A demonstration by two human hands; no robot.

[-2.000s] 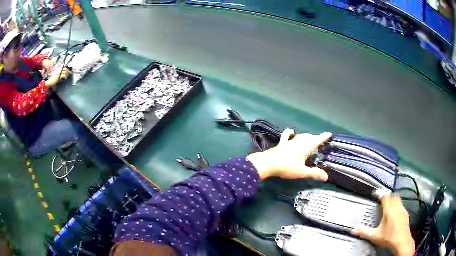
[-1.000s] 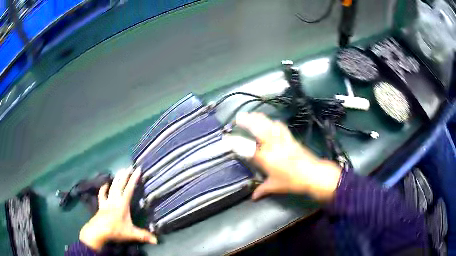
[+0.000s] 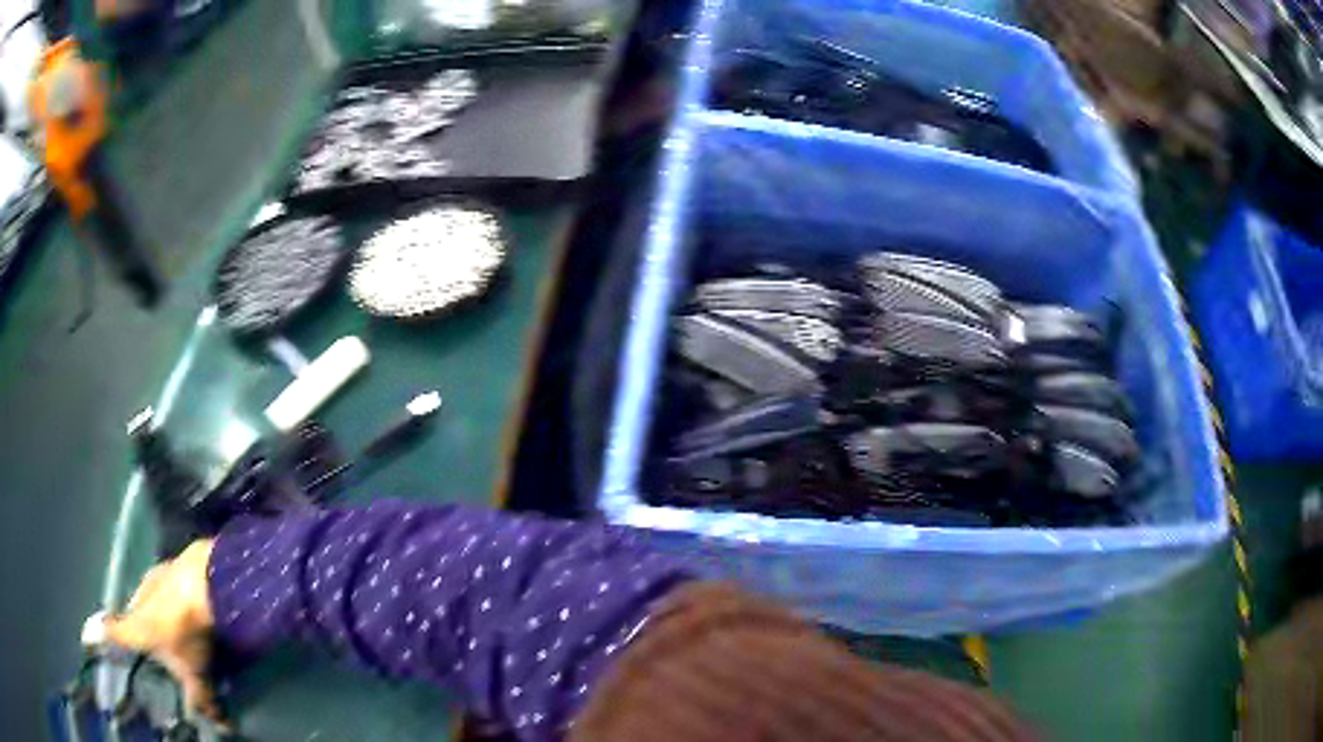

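Note:
My right hand [image 3: 171,620] is at the lower left, blurred, with its fingers down at the ends of several power adapters [image 3: 109,710]. The adapters are mostly cut off by the bottom left corner, and whether my fingers grip them is unclear. Black cord bundles [image 3: 240,471] lie on the green bench just beyond my hand, partly behind my purple sleeve. My left hand is out of the picture.
Beyond the cords are a white-handled mallet [image 3: 319,383], a dark screw dish [image 3: 279,273], a pale one [image 3: 427,261] and a parts tray [image 3: 530,123]. An orange electric screwdriver [image 3: 73,109] hangs left. A blue crate [image 3: 929,558] with adapters stands right.
The view has swung right, bringing the crates into view and leaving most of the adapters outside it. My left hand has left the picture. My right hand is still at the adapters' ends.

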